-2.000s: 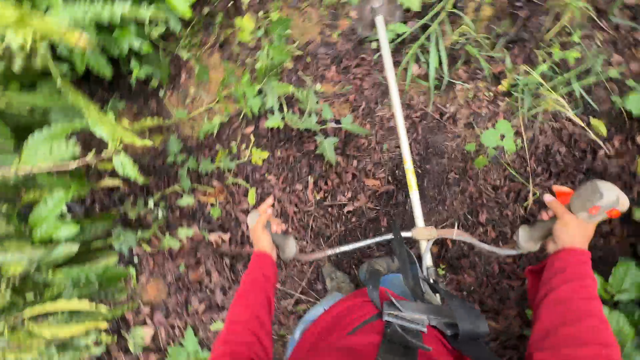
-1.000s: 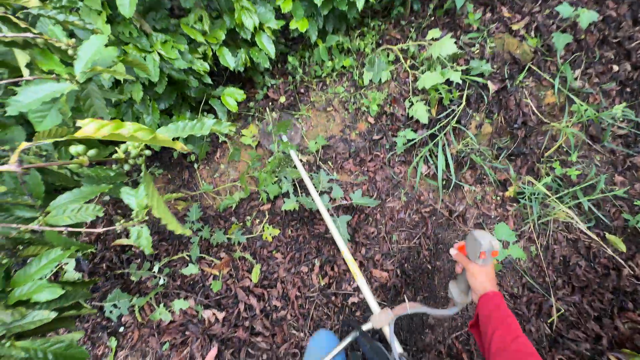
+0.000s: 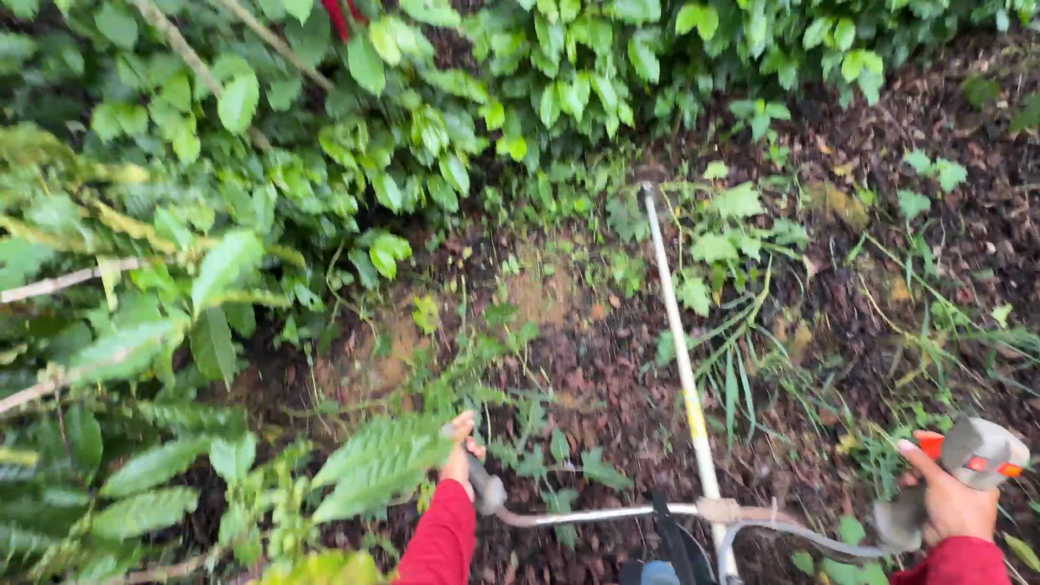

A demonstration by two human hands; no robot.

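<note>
A brush cutter's pale shaft [image 3: 682, 366] runs up from the bottom edge, right of centre, to its head [image 3: 647, 188] among low weeds by the bushes. My left hand [image 3: 461, 457] is closed around the grip [image 3: 486, 487] at the left end of the handlebar [image 3: 601, 514], partly behind a large leaf. At the right end, my right hand [image 3: 955, 500] holds the throttle grip [image 3: 900, 520], which has a grey and orange control housing [image 3: 983, 455]. A clamp [image 3: 719, 510] joins bar and shaft. The cutting part is too blurred to make out.
Dense leafy bushes [image 3: 569, 73] line the top and left, with bare branches [image 3: 73, 280] reaching in. Broad-leaved weeds [image 3: 735, 219] and grass tufts [image 3: 739, 382] grow from ground covered in brown leaf litter [image 3: 601, 382]. Something red [image 3: 337, 18] shows among the leaves at the top.
The shaft's head has swung right from the bare soil patch to the broad-leaved weeds. My left hand, out of view a second ago, is visible again on its grip. The view has shifted.
</note>
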